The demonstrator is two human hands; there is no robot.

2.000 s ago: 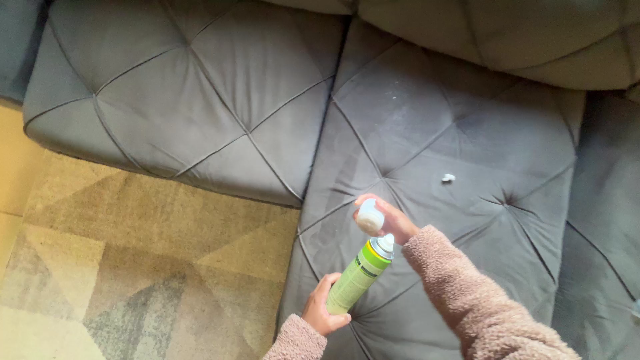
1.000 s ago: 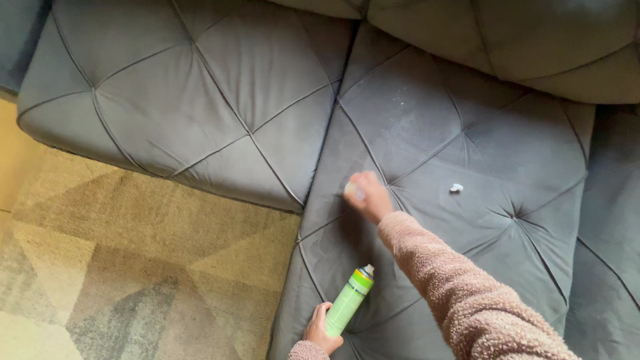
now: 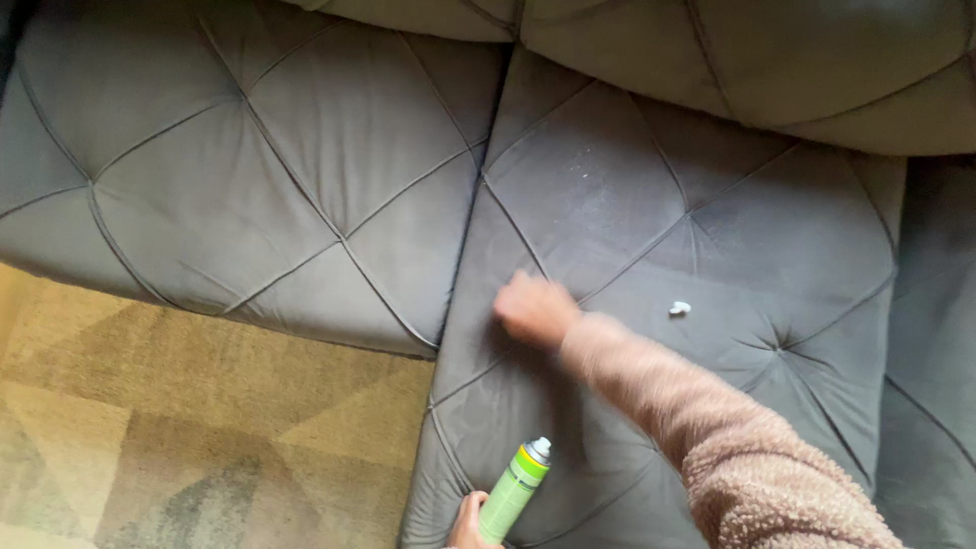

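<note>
My left hand (image 3: 467, 523) is wrapped around a green aerosol can (image 3: 512, 492) with a white nozzle and no cap on it, at the bottom edge of the view. The can tilts up to the right above a grey tufted sofa seat (image 3: 610, 488). Up and right of the can, my right hand (image 3: 536, 309) is curled and blurred by motion, over or on the seat; whether it holds something is hidden. A small white blob (image 3: 679, 309), perhaps foam, lies on the seat to the right of that hand. Pale specks (image 3: 585, 175) mark the fabric farther back.
Another tufted seat section (image 3: 290, 191) adjoins at the left, with a seam between. Sofa back cushions (image 3: 762, 69) run along the top. A patterned beige and grey rug (image 3: 191, 412) covers the floor at the lower left.
My right hand, which held a white cap near the nozzle two seconds ago, has moved away from the can; the cap no longer shows. The can has moved lower in the view.
</note>
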